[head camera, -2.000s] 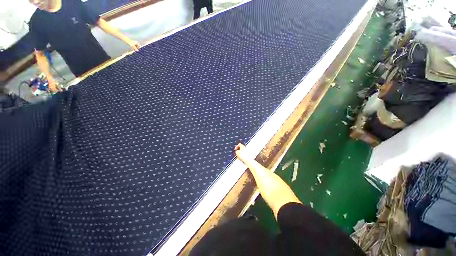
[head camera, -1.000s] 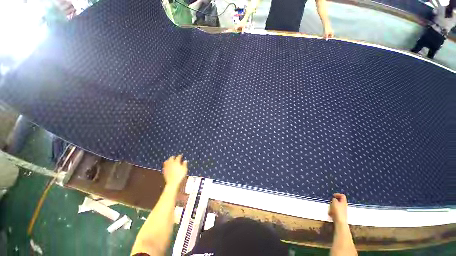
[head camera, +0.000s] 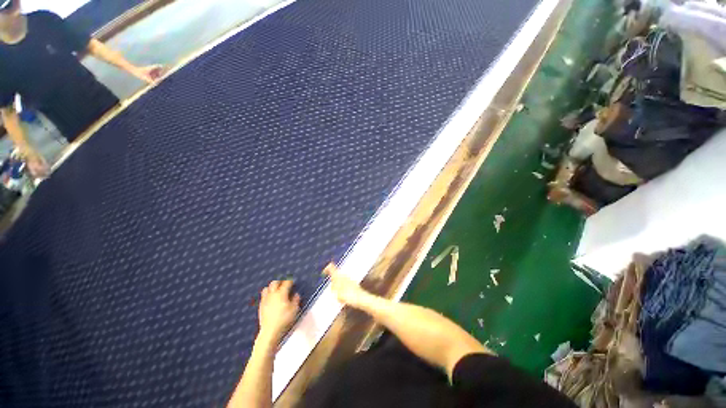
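The navy fabric ply (head camera: 239, 175) with small pale dots covers most of the table. Its selvedge (head camera: 382, 209) runs beside the white underlay paper (head camera: 414, 195). My left hand (head camera: 279, 307) is on the cloth just inside the near edge, fingers bent; whether they grip cloth is not clear. My right hand (head camera: 344, 288) is at the selvedge a little farther along, over the paper, with its fingertips closed on the cloth edge. The cloth looks mostly flat, darker toward the left.
The worn brown table edge (head camera: 430, 209) borders the paper. A person in dark clothes (head camera: 60, 76) stands across the table, both hands at the far edge. The green floor (head camera: 509, 255) holds scraps. Cloth bundles (head camera: 685, 311) and a white block-like surface (head camera: 645, 215) are at right.
The view has swung back toward the table's length. My hands, wide apart one second ago, are now close together at the near edge. The end rail has left view.
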